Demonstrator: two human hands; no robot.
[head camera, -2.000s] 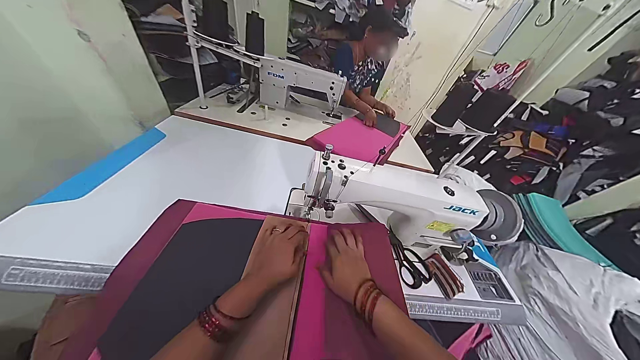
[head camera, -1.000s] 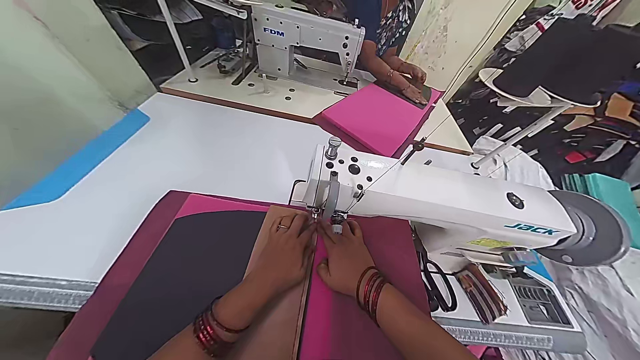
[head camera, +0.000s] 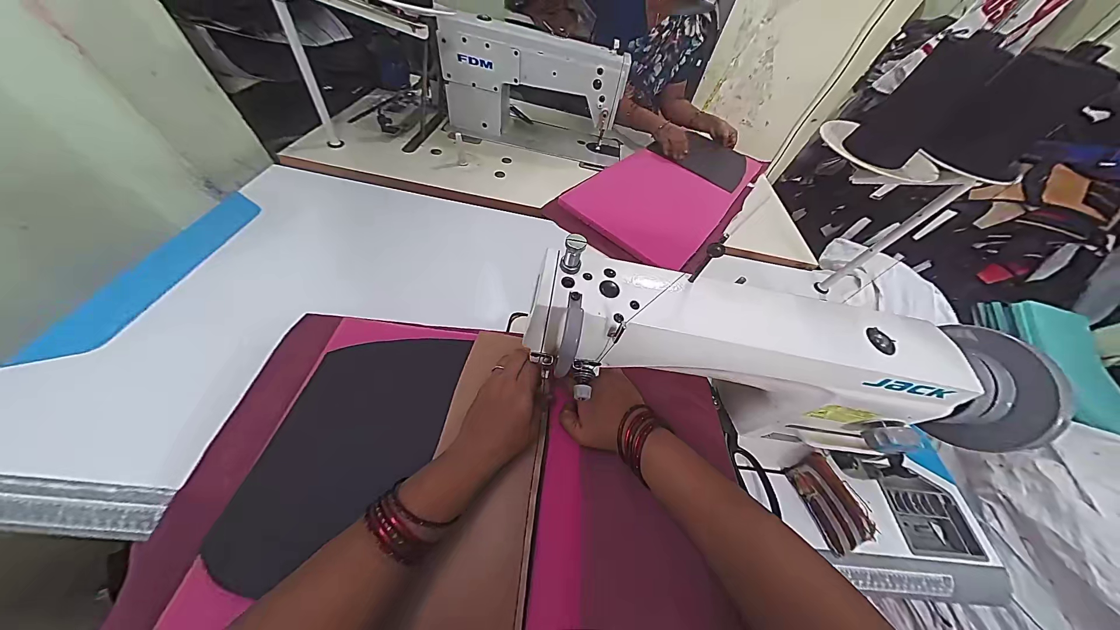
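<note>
A layered fabric panel (head camera: 332, 437) in maroon, pink, dark grey and tan lies under the head of a white Jack sewing machine (head camera: 770, 332). My left hand (head camera: 503, 402) presses flat on the tan strip (head camera: 481, 525), just left of the needle area, fingertips close to the presser foot. On the other side of the seam, my right hand (head camera: 604, 411) rests on the pink and maroon cloth, its fingers partly hidden behind the machine head. Neither hand grips the cloth visibly. The needle tip is hard to make out.
Across the table, a person's hands (head camera: 691, 136) hold a dark piece on pink fabric (head camera: 652, 206) beside an FDM sewing machine (head camera: 534, 79). Black thread cones (head camera: 927, 105) stand at right. Scissors handles (head camera: 759, 481), a striped bundle (head camera: 831, 503) and folded teal cloth (head camera: 1050, 350) lie nearby.
The view has moved closer to the machine since the first frame. Both hands have come nearer the needle area than two seconds ago, still resting on the cloth.
</note>
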